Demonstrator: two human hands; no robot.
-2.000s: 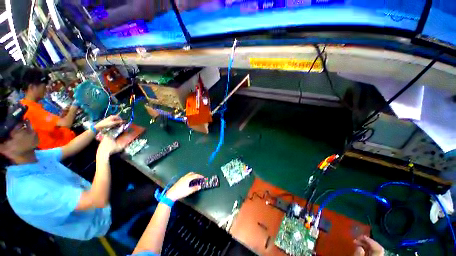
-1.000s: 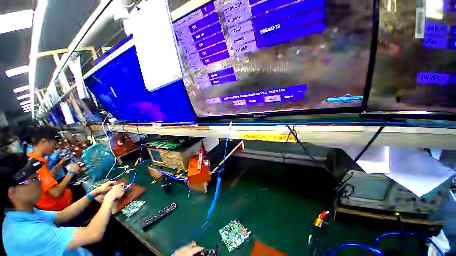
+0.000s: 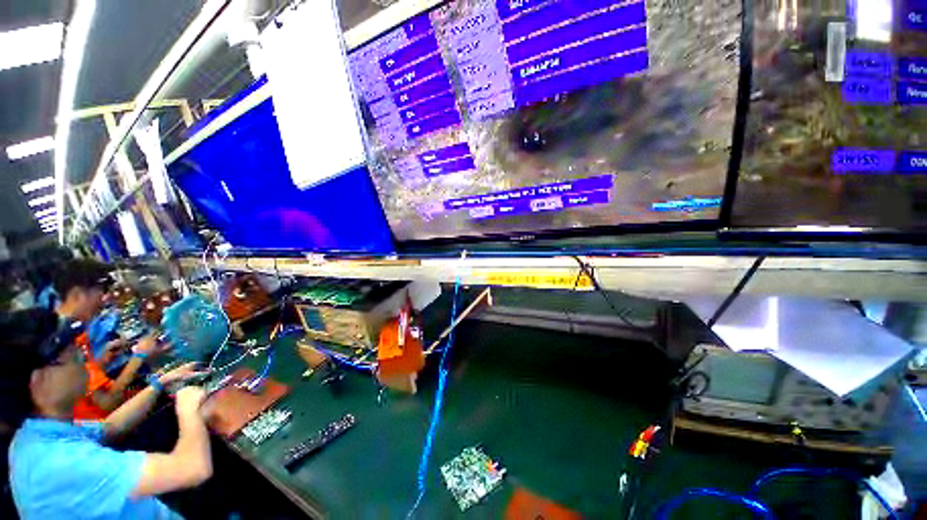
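Observation:
Neither of my hands is in the picture. A green-white main board (image 3: 472,476) lies on the green bench at the bottom centre. The far corner of the orange-red fixture plate (image 3: 538,505) shows at the bottom edge; the rest is cut off. Red, yellow and white AV plugs (image 3: 644,443) stand above it on black cables. A long black remote control (image 3: 320,441) lies on the bench at left, with another board (image 3: 266,426) beyond it.
A TV screen (image 3: 569,112) with purple menus hangs above. A worker in light blue (image 3: 86,472) sits at left, with another in orange beyond. A blue cable (image 3: 437,416) hangs at centre. An oscilloscope (image 3: 793,391) with papers stands on a shelf at right.
The view has tilted up from the fixture to the screens. My left hand, which held a remote, and my right hand have left the picture. The neighbouring worker's hands have moved.

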